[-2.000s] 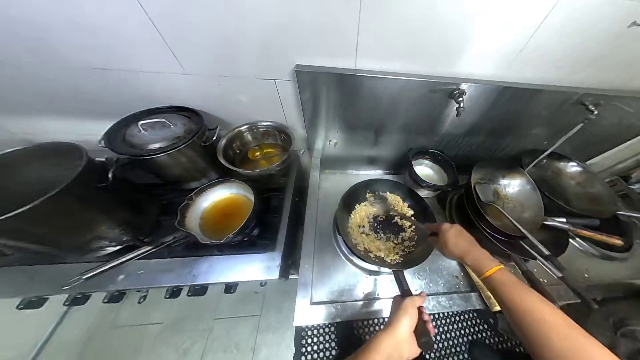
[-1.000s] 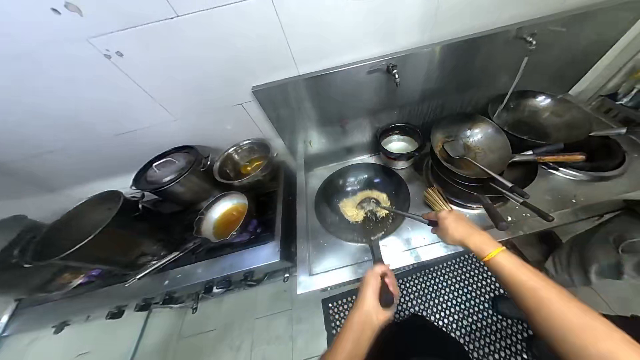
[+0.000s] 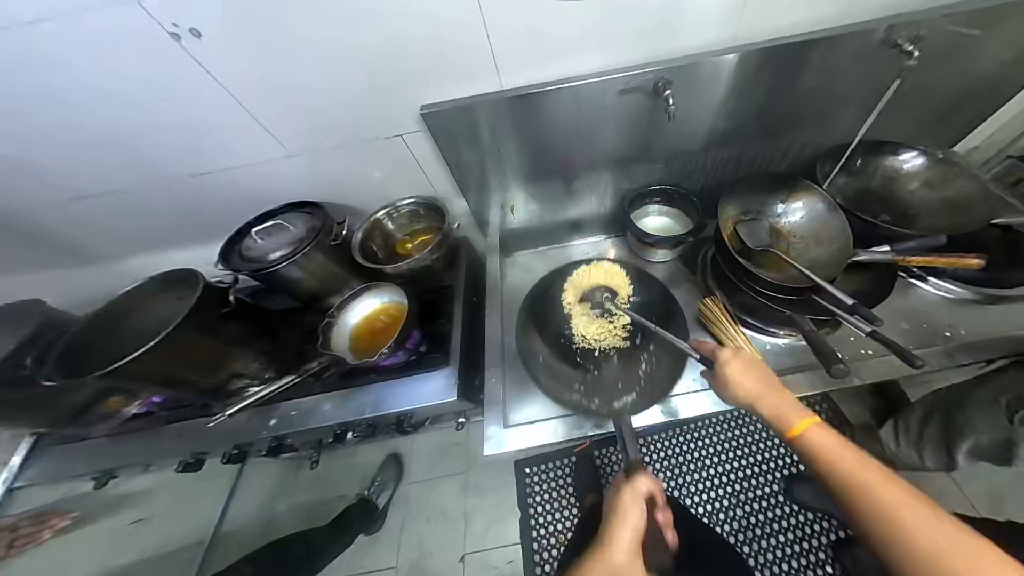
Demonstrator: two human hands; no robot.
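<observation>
My left hand (image 3: 636,512) is closed round the long handle of a dark wok (image 3: 552,360) at the front of the steel range. Pale yellow fried rice (image 3: 602,328), or similar grains, lies in the wok, with some grains loose or in the air above its near side. My right hand (image 3: 740,374), with an orange band on the wrist, grips the handle of a metal ladle (image 3: 660,332); the ladle's bowl rests in the grains. A bundle of thin bamboo sticks (image 3: 726,326) lies just behind my right hand. A small flame shows behind the wok's far rim.
Left stand a small pan of amber liquid (image 3: 378,326), a metal bowl (image 3: 404,236), a lidded pot (image 3: 280,240) and a large pot (image 3: 132,320). A pot of white contents (image 3: 661,220) is behind the wok; stacked woks (image 3: 788,224) stand right. Another person's shoe (image 3: 384,484) shows lower left.
The wok has come nearer the range's front edge and its grains have shifted toward the far side. A person's leg and shoe have appeared at the lower left. The view has shifted.
</observation>
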